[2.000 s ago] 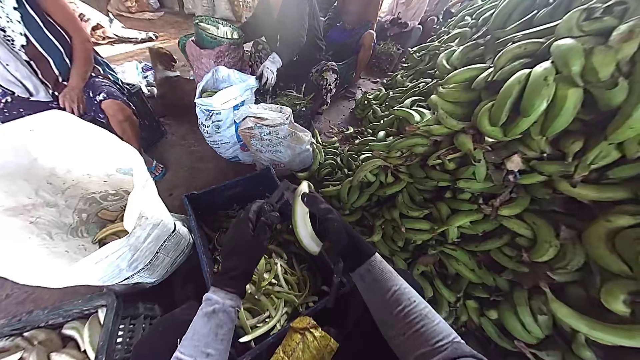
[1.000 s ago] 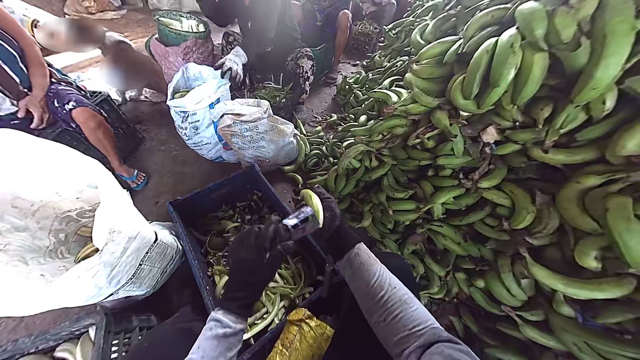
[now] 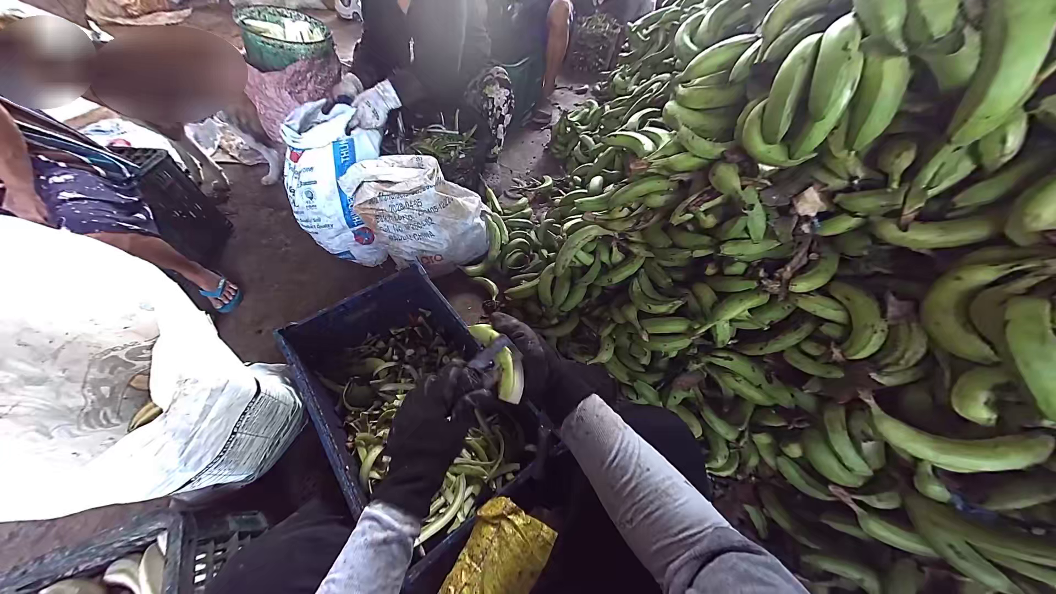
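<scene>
A dark glove covers my left hand (image 3: 437, 421), which is closed on a small peeling tool (image 3: 488, 353) whose exact shape is blurred. The tool lies against a partly peeled green plantain (image 3: 505, 371). My right hand (image 3: 536, 363), also in a dark glove, grips the plantain from the right side. Both hands are above a blue plastic crate (image 3: 304, 371) that holds plantain peels (image 3: 450, 495). Pale flesh shows on the plantain's lower end, while green skin remains near its top.
A large heap of green plantains (image 3: 742, 313) rises on the right. Printed sacks (image 3: 417, 210) stand beyond the crate. At left are a big white sack (image 3: 91, 355), a black crate with peeled plantains (image 3: 173, 544) and a seated person's leg (image 3: 165, 256). Another person's gloved hand (image 3: 375, 103) touches a sack.
The plantain, held upright two seconds ago with a long peeled side showing, has been turned in my right hand. My left hand has come up to it with the tool. The other person's gloved hand has moved onto the sack.
</scene>
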